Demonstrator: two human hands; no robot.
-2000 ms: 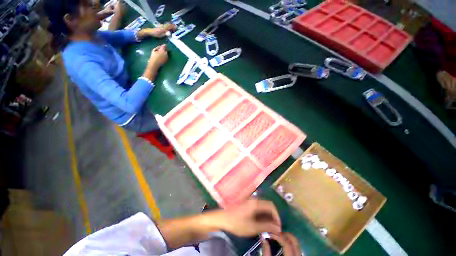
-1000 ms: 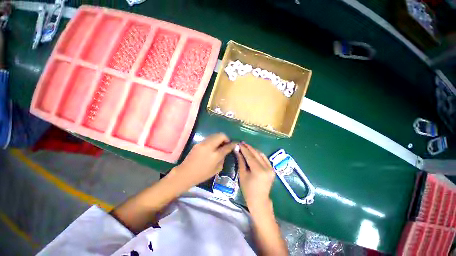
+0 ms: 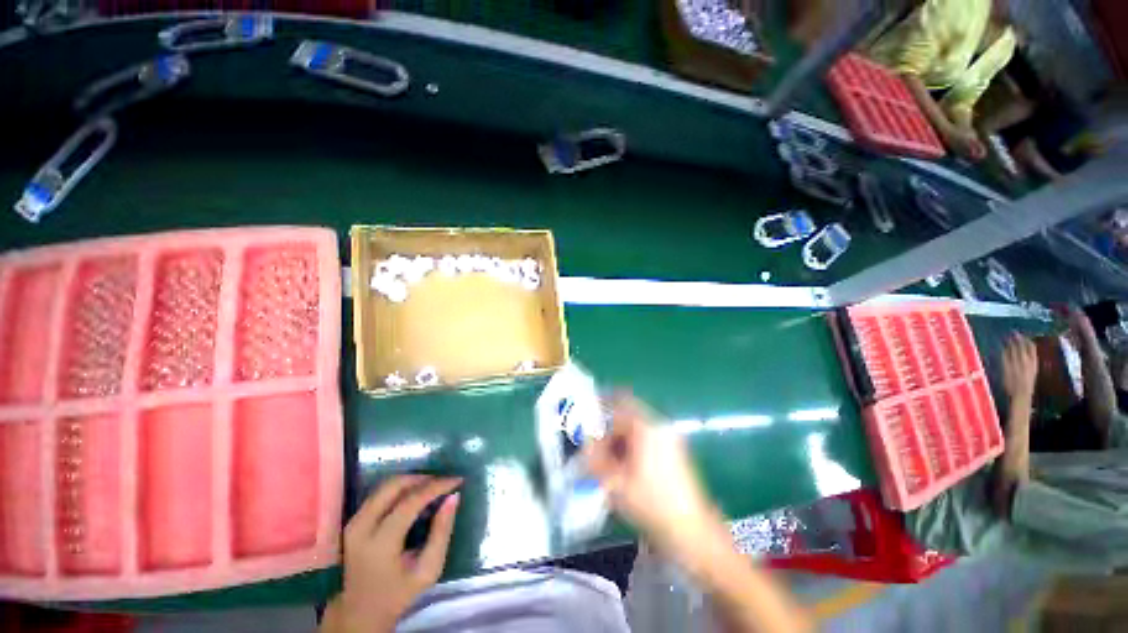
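Note:
My right hand (image 3: 643,470) is blurred, its fingers on a loop-shaped unit with a blue-and-white end (image 3: 572,427), also blurred, over the bench in front of the carton. My left hand (image 3: 393,544) is at the bench's near edge with its fingers curled. A dark patch shows between its thumb and fingers; I cannot tell whether it is a held item or shadow. The open brown carton (image 3: 460,324) holds white rings (image 3: 452,266), mostly along its far side. The pink-red tray (image 3: 186,398) stands left of it, with tiny bits in several pockets.
More loop units lie on the green bench beyond, such as one behind the carton (image 3: 584,151) and one at upper left (image 3: 350,67). Another pink-red tray (image 3: 928,396) stands right, beside a neighbour's hands. A grey post (image 3: 977,223) crosses the right side. Other workers sit beyond.
The view has turned right. My hands, together over a unit a second ago, are now apart. The loose unit that lay right of them is no longer seen lying there.

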